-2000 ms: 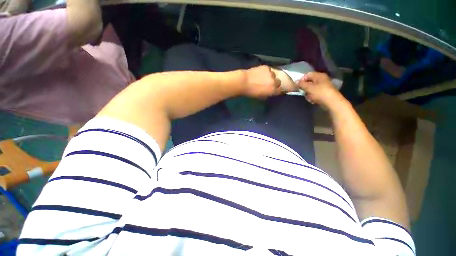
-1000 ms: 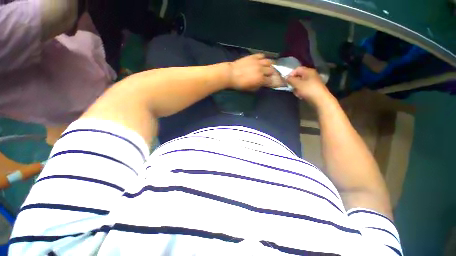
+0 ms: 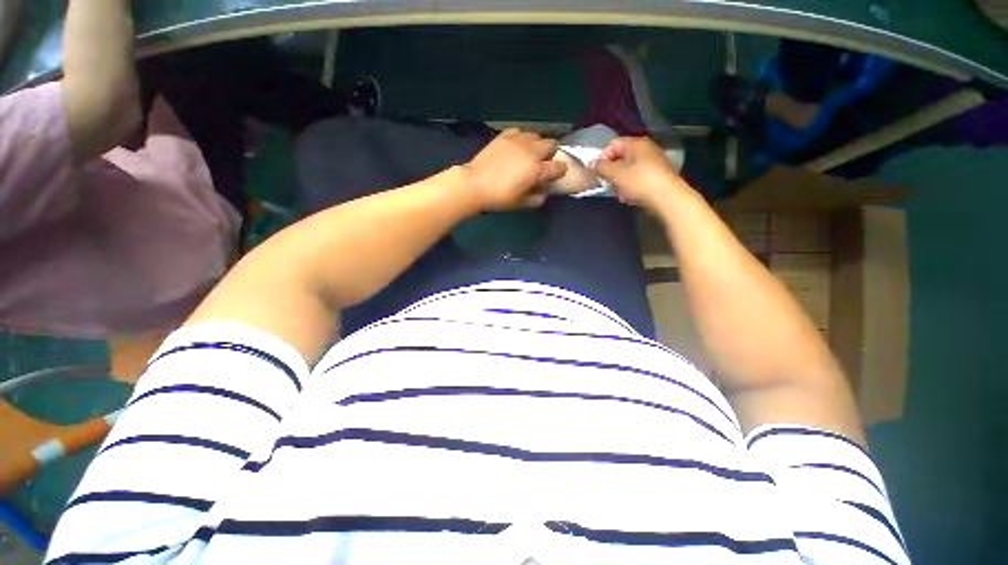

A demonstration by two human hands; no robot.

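A small white piece [image 3: 588,157] lies low over my knees, below the table's near edge. A tan patch shows beside it between my hands; I cannot tell if it is part of the same thing. My right hand [image 3: 641,172] pinches the white piece with thumb and fingertips from the right. My left hand [image 3: 514,169] is at its left side, fingers bent down against the tan patch; its thumb and what lies under the fingers are hidden.
The green table's pale metal edge [image 3: 486,13] curves across the top. A big open carton [image 3: 884,320] with small boxes inside stands on the floor at right. A person in pink [image 3: 105,221] is close at left, beside an orange chair part [image 3: 50,441]. Another person's blue clothing shows under the table.
Both hands and the white piece sit farther left in the picture, and the view has turned. More of the table edge and carton shows. The hands still hold the same pose around the piece.
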